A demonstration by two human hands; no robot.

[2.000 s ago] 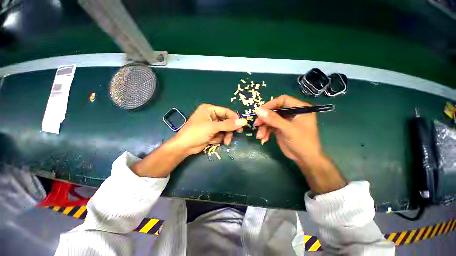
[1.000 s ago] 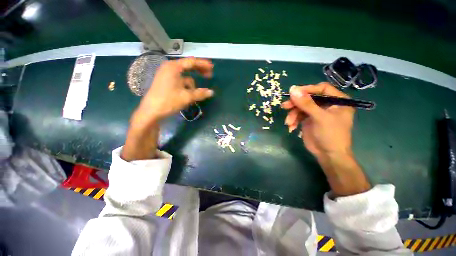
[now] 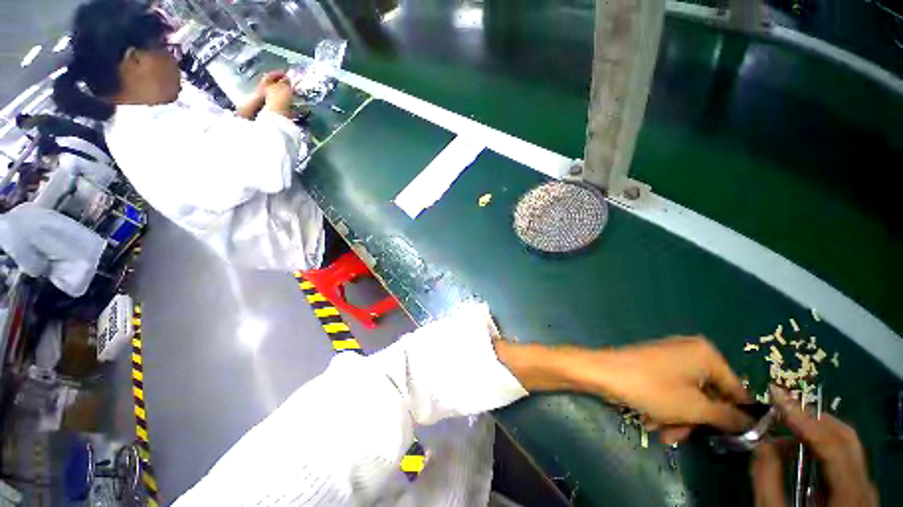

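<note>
My left hand (image 3: 678, 386) reaches in from the left, its fingers closed on a dark watch case frame with a shiny silvery rim (image 3: 757, 434). My right hand (image 3: 822, 451) is at the lower right, cut off by the picture's edge. It holds slim silvery tweezers (image 3: 804, 456), pointing up beside the frame. The right fingertips are close to or touching the frame; exact contact cannot be told. A loose pile of small cream bits (image 3: 792, 361) lies just above the hands. A smaller group of bits (image 3: 636, 426) shows partly under my left hand.
A round mesh-like disc (image 3: 560, 218) lies near the pale rail (image 3: 733, 253) and metal post (image 3: 622, 94). A white paper strip (image 3: 443, 181) and a small yellowish bit (image 3: 485, 200) lie beyond. A person in a white coat (image 3: 203, 158) works at upper left, near a red stool (image 3: 351, 287).
The view has swung left, bringing the other person in. My left hand, empty a second ago, now holds a frame beside my right hand. The frame that lay below the disc no longer shows there.
</note>
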